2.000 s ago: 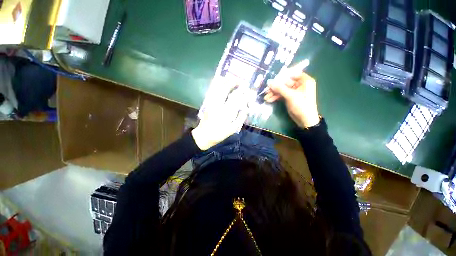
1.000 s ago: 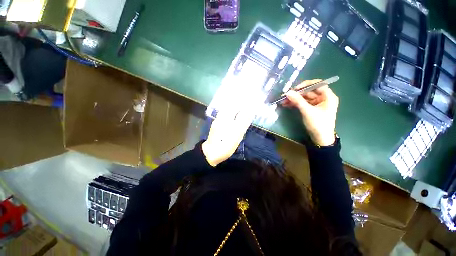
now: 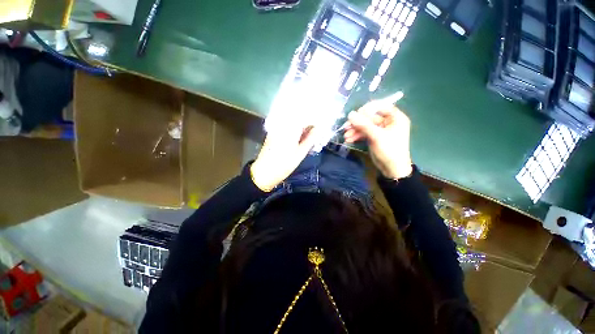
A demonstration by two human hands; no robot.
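The blister tray lies slanted at the bench's near edge, its lower half glaring white. Black-framed windows show at its upper end. My left hand rests on the tray's lower end, its fingers partly lost in the glare; whether it grips the tray cannot be told. My right hand holds tweezers like a pen, tips pointing left at the tray's lower right side. What the tips touch is hidden by glare. Small white adhesive pieces lie in rows right of the tray.
A second dark tray lies beyond at the top edge. Stacked trays stand at right, with a white label sheet below. A phone is cut off at the top. A pen lies left. Open cartons sit below the bench edge.
The view has shifted, so bench things sit higher in the picture. My right hand with the tweezers has turned slightly and lies closer to my left hand, which stays at the tray's lower end.
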